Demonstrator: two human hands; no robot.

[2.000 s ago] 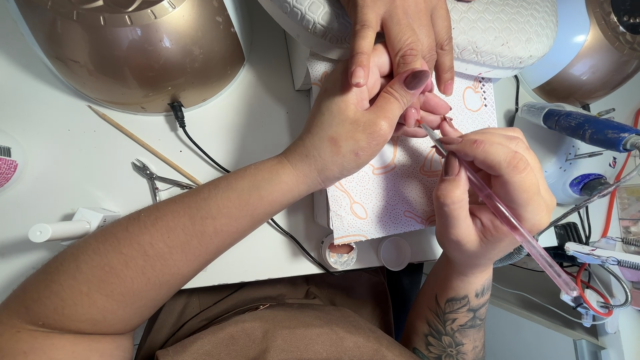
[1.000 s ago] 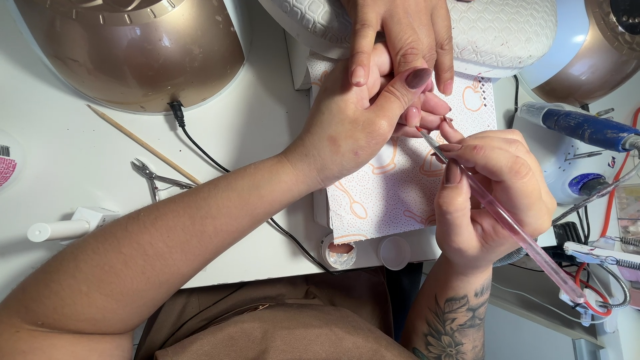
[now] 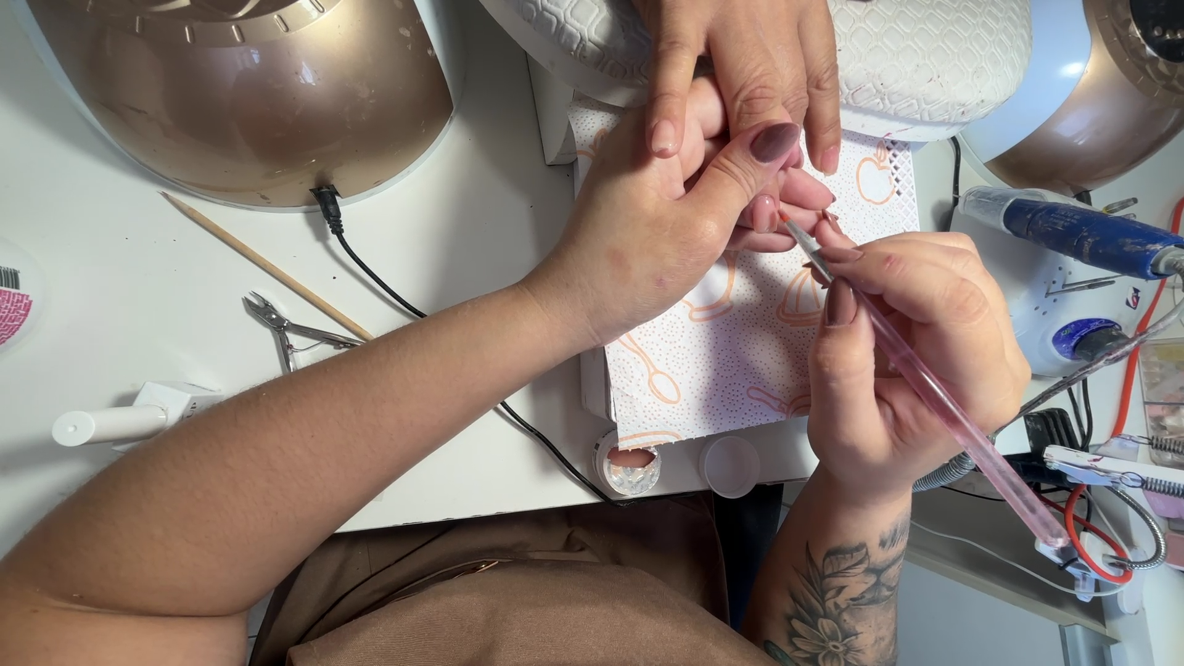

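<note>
My left hand [image 3: 657,217] is closed around the fingers of another person's hand [image 3: 760,213], over a printed paper towel [image 3: 740,370]. Between the thumb and fingers of my right hand [image 3: 911,342] is a nail brush with a clear pink handle [image 3: 943,412]. The brush tip is at one of the person's fingernails; whether it touches cannot be told. The person's other hand [image 3: 758,74] lies beside my left fingers, palm down. Near the table's front edge stand an open small jar [image 3: 629,462] of pinkish material and a round white lid [image 3: 730,465].
Gold-coloured nail lamps [image 3: 240,102] stand at upper left and upper right. A wooden stick [image 3: 268,266], cuticle nippers [image 3: 301,328] and a white bottle [image 3: 111,425] lie left, near my forearm. A black cable [image 3: 546,444] crosses the table. At right is a blue nail drill handpiece [image 3: 1082,231].
</note>
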